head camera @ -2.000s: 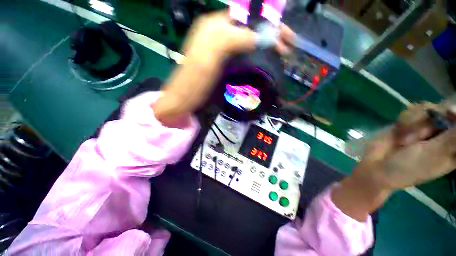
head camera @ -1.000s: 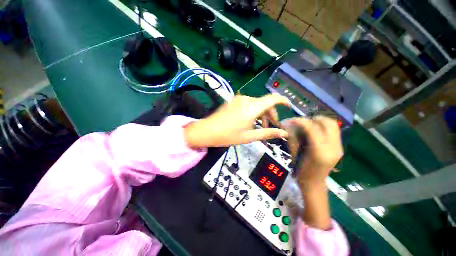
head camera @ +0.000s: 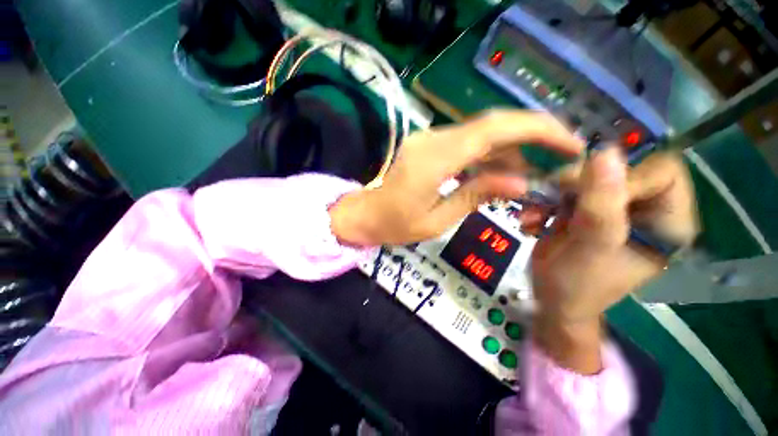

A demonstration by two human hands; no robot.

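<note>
The white headset tester [head camera: 465, 322] lies on a black mat and shows two lines of red digits, blurred. My left hand [head camera: 452, 174] is over its far edge, fingers spread towards my right hand; whether it holds anything is unclear. My right hand [head camera: 606, 234] is closed beside it, with a short piece of thin black headset cable [head camera: 655, 243] showing at its fingers. The plug is hidden or blurred. A black headset [head camera: 294, 140] with bands lit orange and white lies left of my left hand. Black leads stand in the tester's jacks.
A blue-grey box [head camera: 580, 81] with red lights is beyond the tester. Another headset [head camera: 226, 25] lies on the green bench [head camera: 128, 102] at upper left. Dark ear cups [head camera: 414, 21] show at the top. Several silvery bands [head camera: 51, 200] are at the left edge. A grey bar [head camera: 717, 279] is at right.
The view has shifted. The headset lowered from above the tester lies left of it, its bands changed from blue to orange-white. My hands stay together, my right one turned. The tester's digits have changed.
</note>
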